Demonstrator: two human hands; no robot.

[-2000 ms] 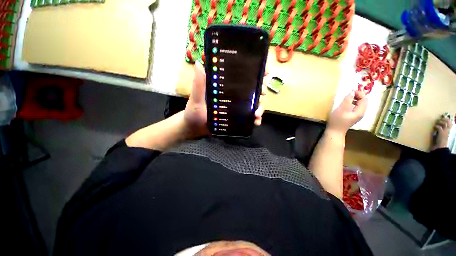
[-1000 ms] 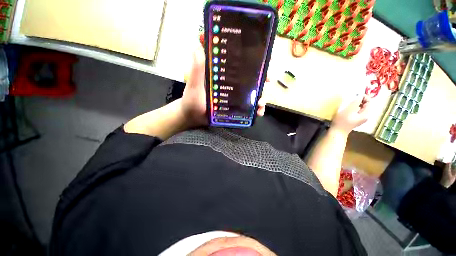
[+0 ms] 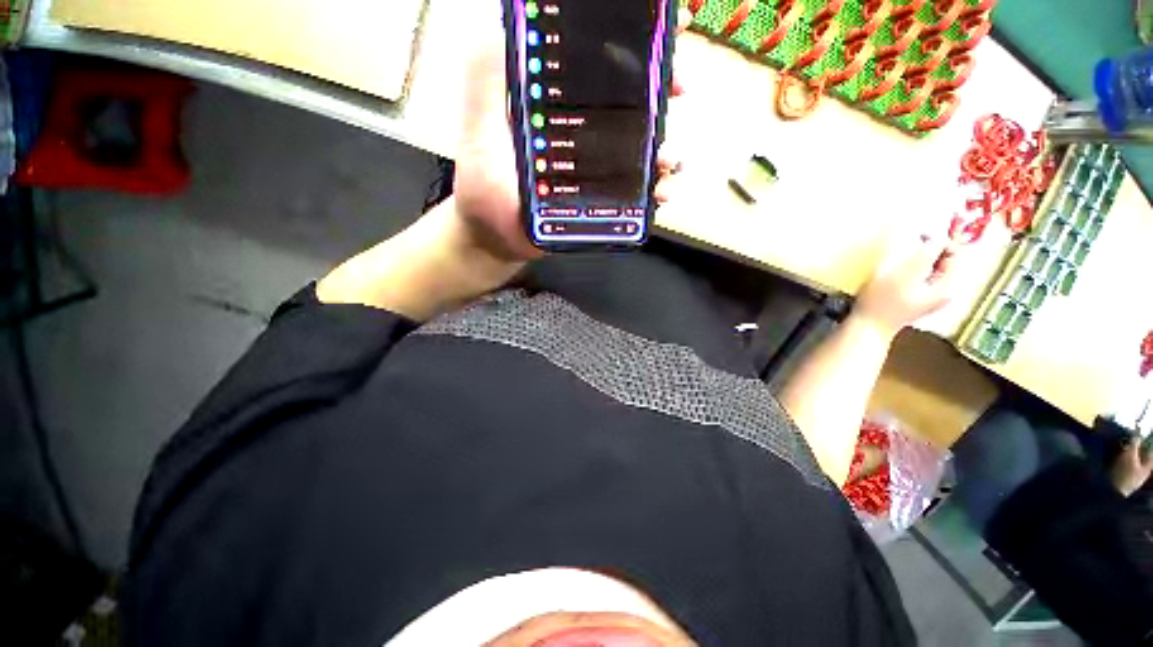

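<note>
My left hand (image 3: 487, 171) holds a black smartphone (image 3: 594, 120) upright over the bench edge; its lit dark screen shows a list, and the top is cut off by the picture's edge. My right hand (image 3: 900, 288) rests at the near side of the loose red pile (image 3: 1003, 164); its fingertips are washed out, and I cannot tell whether they hold a ring. A bare green unit (image 3: 762, 167) lies on the cardboard between my hands, overexposed. Dense rows of fitted units (image 3: 860, 51) lie beyond it, with one red ring part (image 3: 797, 95) at their near edge.
A bare-unit array (image 3: 1043, 259) lies right of the red pile. A blue pot (image 3: 1125, 91) stands by a metal post. A carton (image 3: 929, 379) and a bag of red parts (image 3: 885, 478) are below the bench. Another person's hand (image 3: 1129, 468) is at far right. A red stool-like object (image 3: 111, 126) is lower left.
The view has shifted, so the phone sits higher in the picture and its top is now cut off. My left hand still holds it. My right hand remains by the red pile.
</note>
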